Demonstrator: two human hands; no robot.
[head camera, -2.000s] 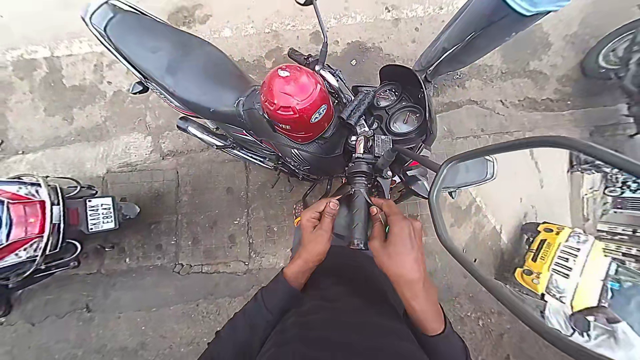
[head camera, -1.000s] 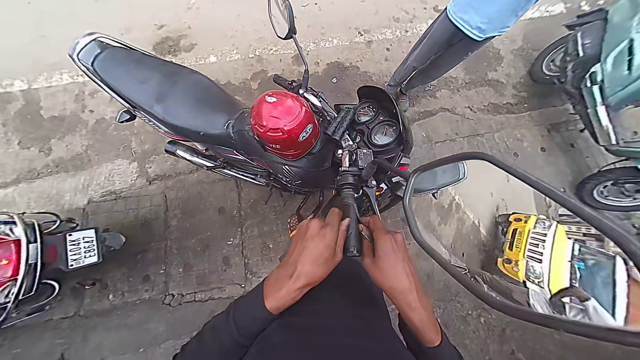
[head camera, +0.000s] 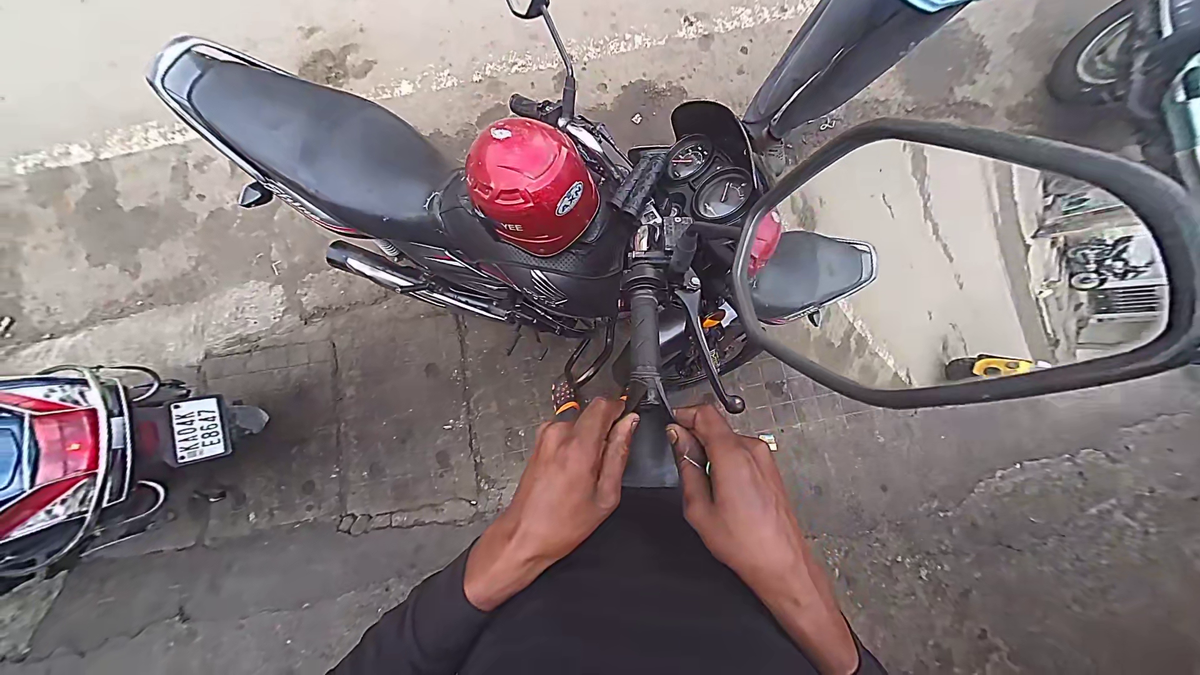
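Observation:
The black rubber handlebar grip (head camera: 644, 333) of a parked motorcycle points toward me. At its near end, my left hand (head camera: 572, 473) pinches the left edge of a dark, flexible piece (head camera: 652, 459), and my right hand (head camera: 745, 492) pinches its right edge. The piece spreads between my thumbs and fingers; whether it is part of the grip I cannot tell. A black hand lever (head camera: 708, 352) runs along the right side of the grip, above my right hand. My fingertips are partly hidden.
A red helmet (head camera: 532, 187) rests on the motorcycle's tank, in front of the black seat (head camera: 319, 141). A large mirror (head camera: 966, 258) stands close at the right. Another two-wheeler (head camera: 66, 450) is at the left. A person's legs (head camera: 834, 61) and a wheel (head camera: 1097, 56) are at the upper right.
My hands, beside the grip in the earlier frames, are now lower, at its near end, with the dark piece spread between them. The view has shifted and come closer.

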